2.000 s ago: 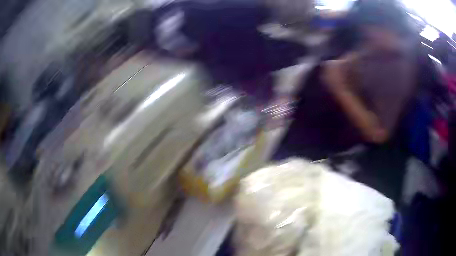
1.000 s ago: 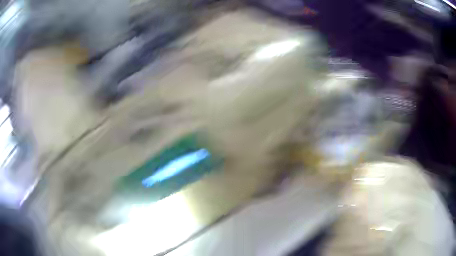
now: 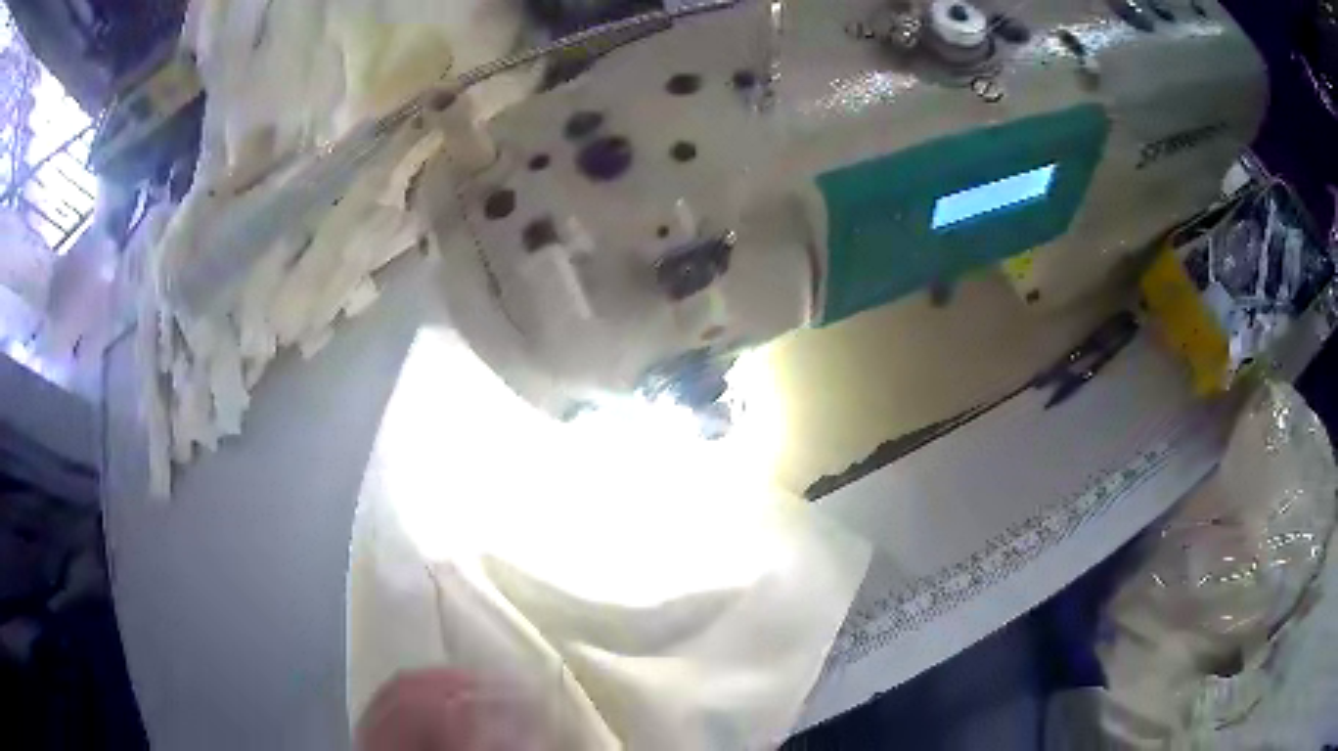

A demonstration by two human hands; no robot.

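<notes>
A broad cream cloth panel lies under the left end of the cream sewing machine head and hangs over the table's front edge. Glare washes out its upper part and hides the presser foot and needle. My left hand, as I take it from its place, is a blurred pink shape at the bottom edge, on or over the cloth's lower left part. It is cut off, and its fingers and any grip cannot be made out. My right hand is not in view.
Loose cream strips hang behind and left of the head. Dark snips lie by a yellow box. A bagged cream bundle is at right. A ruled scale runs along the front edge.
The view has swung left and down onto the needle area and is sharper. The head and its green panel now sit higher in view. The cloth and a hand have come into view.
</notes>
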